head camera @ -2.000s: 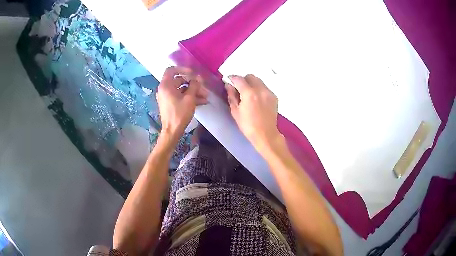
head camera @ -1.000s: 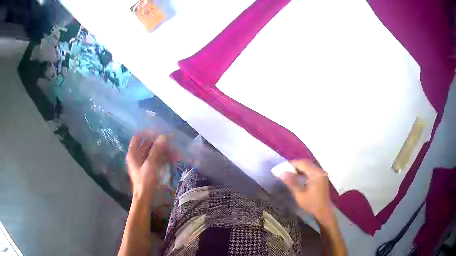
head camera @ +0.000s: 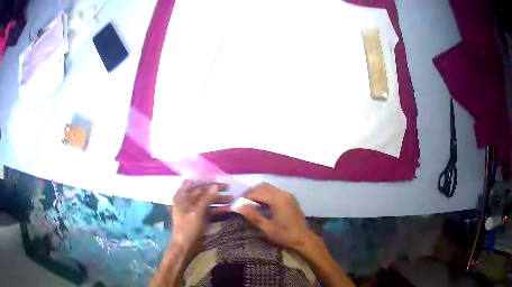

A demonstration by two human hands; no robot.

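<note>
A white paper pattern lies on magenta fabric layers, whose edges show around it. A tan flat bar rests on the pattern's right part. My right hand pinches a small white flat piece, like chalk, in front of the table edge. My left hand is beside it, blurred, with fingers bent; its grip is unclear. A see-through pinkish strip, like the clear ruler, crosses the fabric's lower-left corner and runs towards both hands.
A black phone, a small orange box and pale papers lie at the left. Black shears and a magenta remnant lie at the right. The table edge runs just beyond my hands; scraps cover the floor.
The view has turned and shifted, so the pattern now lies nearly straight ahead. My hands, wide apart one second ago, are close together. The white piece is still in my right hand.
</note>
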